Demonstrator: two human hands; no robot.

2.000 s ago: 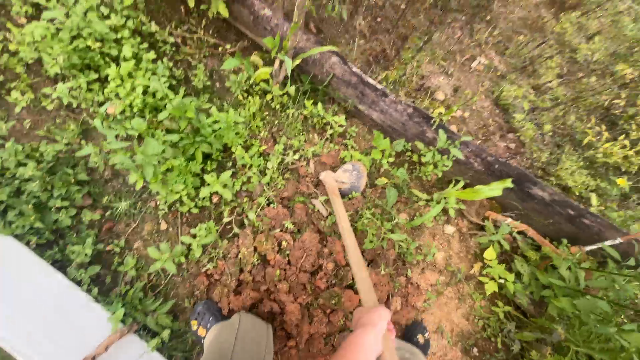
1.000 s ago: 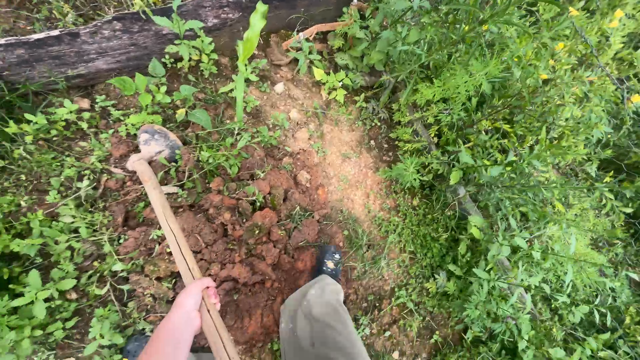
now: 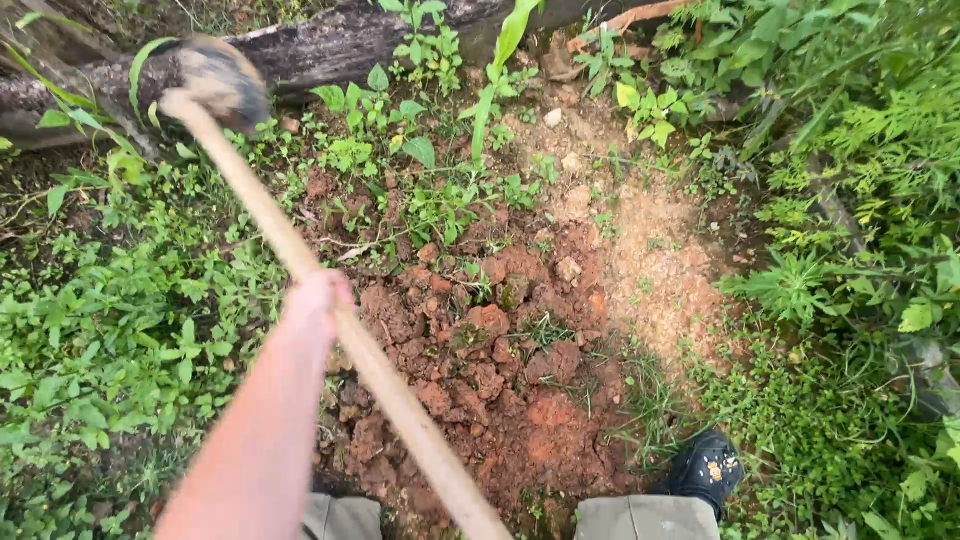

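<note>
My left hand [image 3: 322,296] is closed around the wooden handle of a hoe [image 3: 409,409], partway along its length. The handle slants from the bottom middle up to the left. Its broad, soil-smeared metal head [image 3: 225,82] is blurred and appears in front of the dark log at the upper left. Below and to the right of the head lies broken, clumpy reddish-brown soil [image 3: 480,360]. My right hand is out of view, and the handle's lower end runs past the bottom edge.
A weathered log [image 3: 337,45] crosses the top. Low green weeds [image 3: 135,315] cover the left, and denser plants [image 3: 862,225] fill the right. A dark clog with light decorations [image 3: 705,469] is beside the dug soil at the lower right. Pale dry soil [image 3: 660,262] borders the clods.
The hoe's head was beside the clods, below the log; now it appears over the log at the upper left. My left hand still grips the handle. The view has shifted considerably since the oldest frame.
</note>
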